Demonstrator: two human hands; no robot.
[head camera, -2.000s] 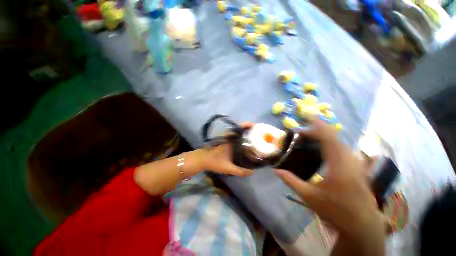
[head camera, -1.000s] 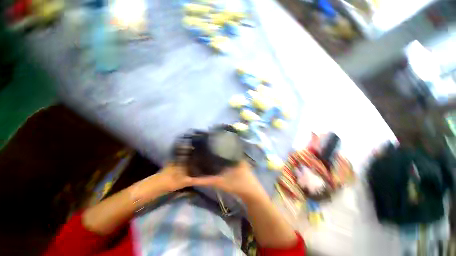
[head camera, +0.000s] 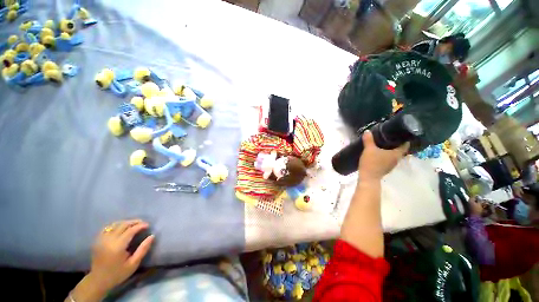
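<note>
My right hand (head camera: 381, 154) is closed around the middle of a black vacuum flask (head camera: 348, 158), held tilted at the right, in front of dark green plush. The flask's grey round end points up and right. My left hand (head camera: 120, 250) is at the front edge of the grey-blue cloth, with its fingers and thumb around a small black object (head camera: 139, 239), possibly a cap, mostly hidden. Yellow-and-blue plush toys (head camera: 155, 105) lie in a loose heap on the cloth. Silver snips (head camera: 177, 188) lie just below them.
A cloth doll (head camera: 289, 168) with a striped skirt lies mid-table by a black phone (head camera: 278, 114). Green "Merry Christmas" plush (head camera: 405, 97) stands at right. More toys (head camera: 35, 53) lie far left. A carton of toys (head camera: 295, 268) sits below the edge. People are at the right.
The view has turned right. The flask, earlier between both hands, is now in my right hand alone, farther right. My left hand has parted from it and is at the table edge.
</note>
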